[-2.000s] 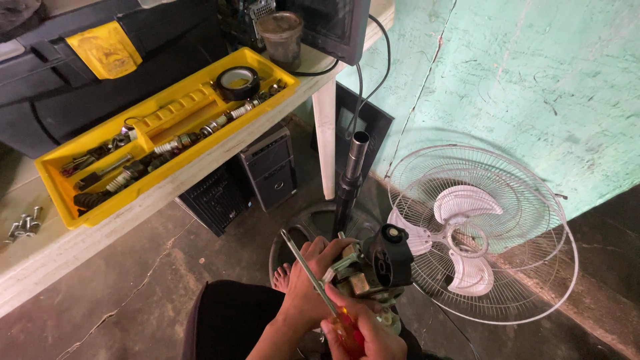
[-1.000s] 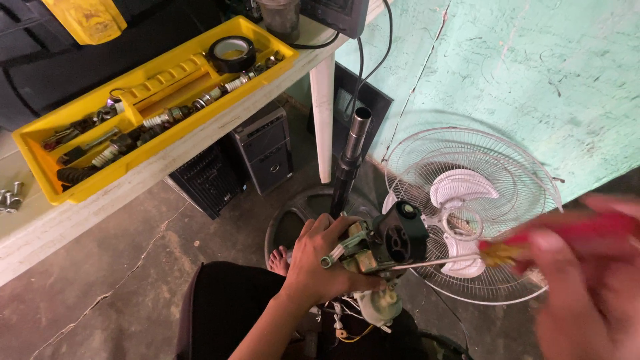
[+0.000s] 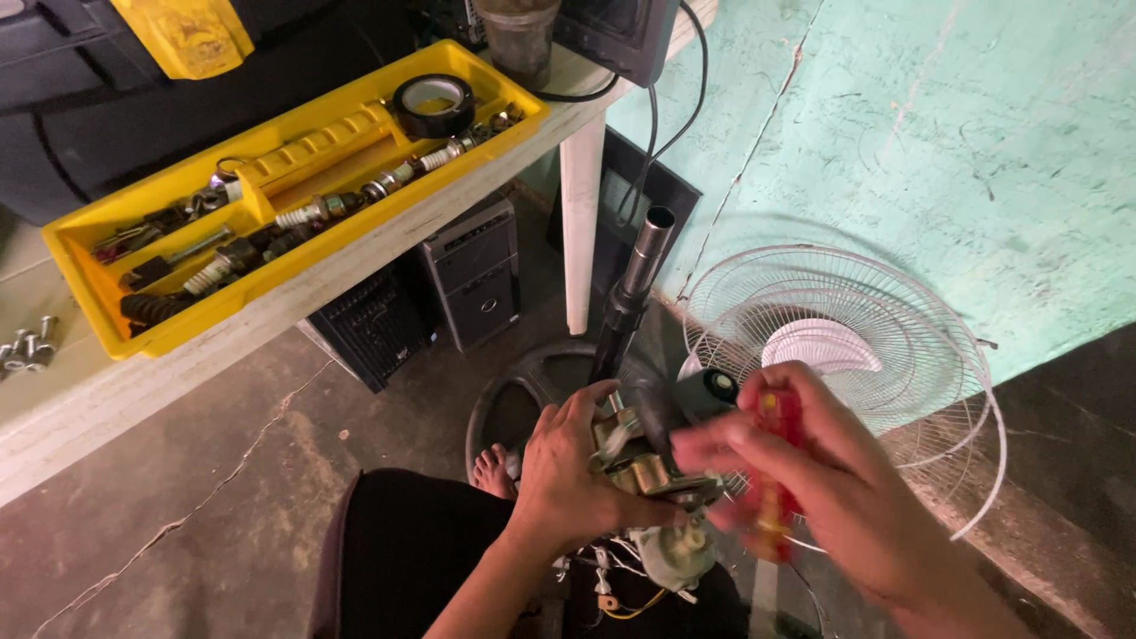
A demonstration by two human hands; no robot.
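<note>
My left hand (image 3: 572,484) grips an electric fan's motor assembly (image 3: 652,475), which is held over my lap. Loose wires and a pale plastic gearbox housing (image 3: 674,555) hang at its lower end. Just right of the motor, my right hand (image 3: 799,461) holds a screwdriver by its red and yellow handle (image 3: 777,479). That hand is blurred, and the screwdriver's shaft cannot be made out. A black cylindrical part (image 3: 706,390) shows above and between the hands. Behind them stands the fan's metal pole (image 3: 635,275) on a round base (image 3: 497,382).
A yellow tool tray (image 3: 311,275) with spark plugs and black tape (image 3: 433,105) lies on a white table (image 3: 390,257). Several bolts (image 3: 31,346) lie at its left. Computer towers (image 3: 475,275) stand below. A fan guard (image 3: 994,399) with white blades (image 3: 821,346) leans by the green wall.
My right hand, with the screwdriver, has come back left close to the motor from farther right. Its handle now stands upright instead of lying sideways. My left hand stays on the motor.
</note>
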